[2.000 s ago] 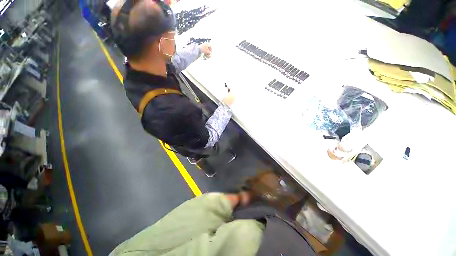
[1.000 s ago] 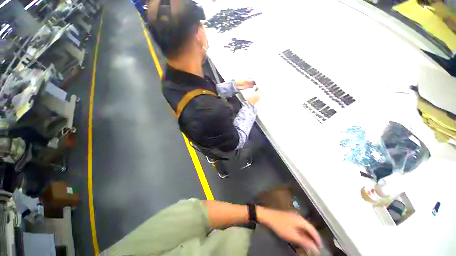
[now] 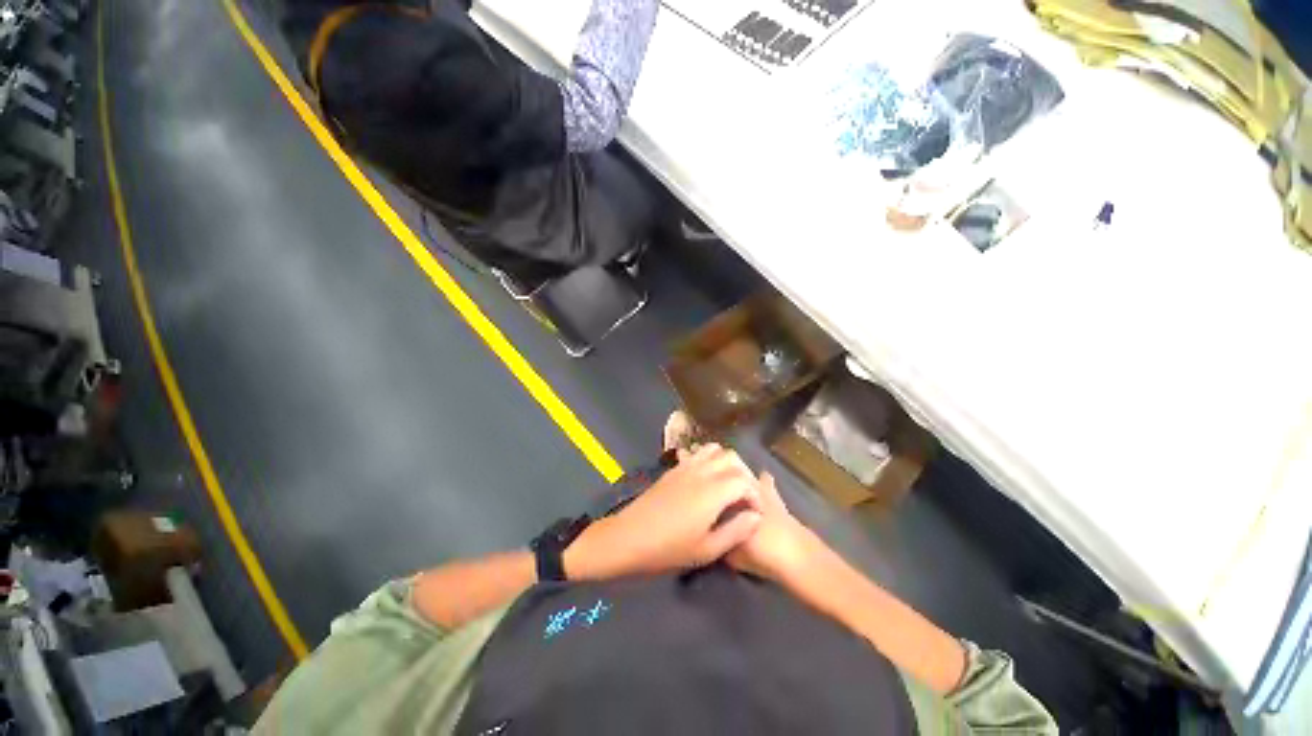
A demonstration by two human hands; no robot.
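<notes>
My left hand [image 3: 673, 511], with a black wristband, and my right hand [image 3: 777, 535] are together at the lower middle, in front of my dark apron [image 3: 691, 654]. The fingers overlap; whether anything is between them cannot be seen. No work piece shows in them. Short black strap tabs [image 3: 770, 39] lie in rows on the white table [image 3: 921, 331] at the top, partly cut off by the picture edge.
A seated person [image 3: 446, 137] is at the table's left edge. Open cardboard boxes [image 3: 863, 482] stand on the floor below the table. Plastic bags [image 3: 993, 89], a small box [image 3: 989, 219] and yellow fabric [image 3: 1137, 36] lie on the table.
The view has tilted down, so the table things sit higher. My left hand has drawn back from the table side to my front. My right hand has come into view against it.
</notes>
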